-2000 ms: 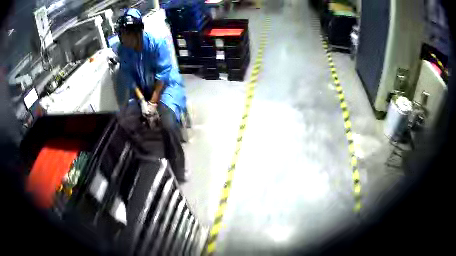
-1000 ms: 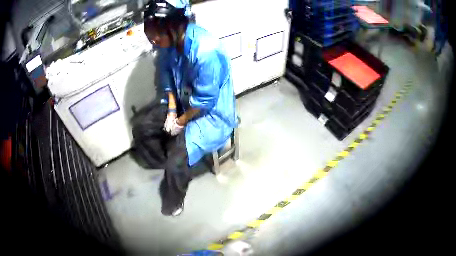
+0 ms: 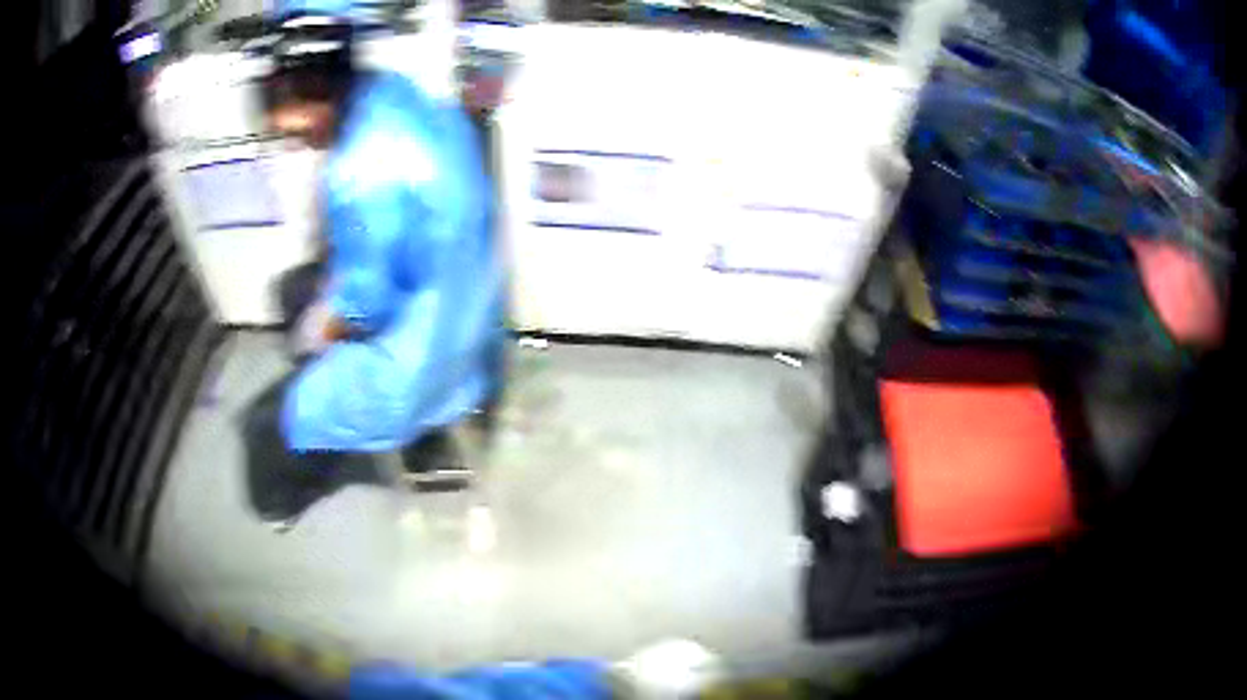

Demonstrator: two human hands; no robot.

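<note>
A white-gloved hand (image 3: pixel 670 666), most likely my left hand, shows blurred at the bottom edge, with a blue sleeve to its left. It is cut off, so its fingers and anything in it cannot be made out. My right hand is not in view. Nearest in front at the right is a black bin stack (image 3: pixel 855 581) with a flat red pad (image 3: pixel 978 465) on top. Neither hand is seen touching it.
A person in a blue smock (image 3: pixel 410 260) sits on a stool at the left. White cabinets (image 3: pixel 711 192) stand behind. Dark rollers or bars (image 3: pixel 103 356) are at the far left, blue crates (image 3: pixel 1026 260) at the right. Yellow-black floor tape (image 3: pixel 280 656) crosses the bottom.
The view has swung right and moved closer to the black bins, which now look larger. The seated person appears further left. The gloved hand and blue sleeve show more at the bottom edge.
</note>
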